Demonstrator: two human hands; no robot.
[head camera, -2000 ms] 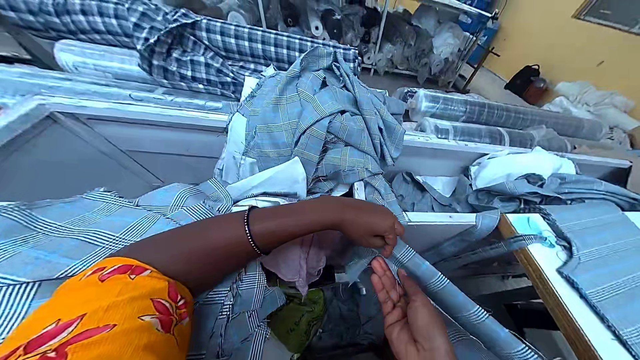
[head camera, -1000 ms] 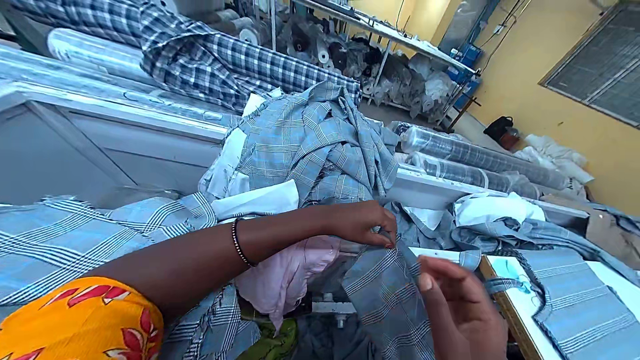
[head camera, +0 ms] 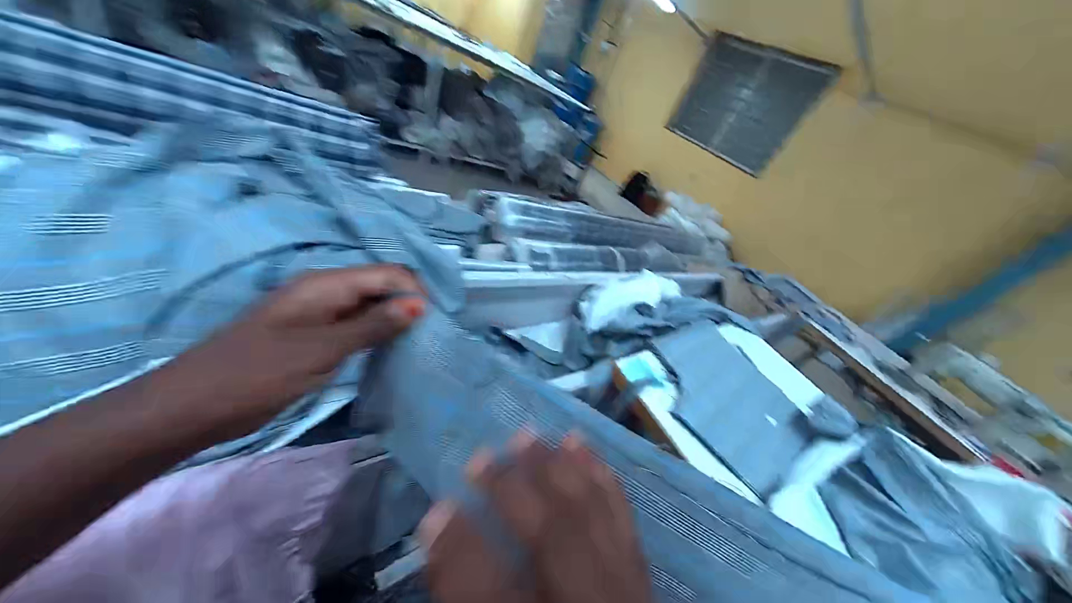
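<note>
A grey-blue checked fabric piece [head camera: 502, 394] stretches diagonally from the centre to the lower right. My left hand [head camera: 335, 322] pinches its upper end between thumb and finger; one nail shows orange-red. Lower down, my right hand [head camera: 544, 519] is blurred by motion, its fingers closed around the edge of the same fabric. More light-blue striped fabric [head camera: 109, 251] fills the left side behind my left wrist. Pink cloth [head camera: 226, 519] hangs below my left forearm.
Plastic-wrapped fabric rolls [head camera: 595, 226] lie beyond a pale table ledge [head camera: 519, 285]. To the right, folded grey fabric [head camera: 737, 402] and white cloth rest on a table. A dark checked roll [head camera: 209, 84] lies at upper left, with stocked shelves [head camera: 494, 59] behind.
The view has swung strongly, showing more wall. Light-blue fabric now spreads behind my left hand, and the fabric piece between my hands is stretched out lengthwise. My right hand, apart a second ago, is on it.
</note>
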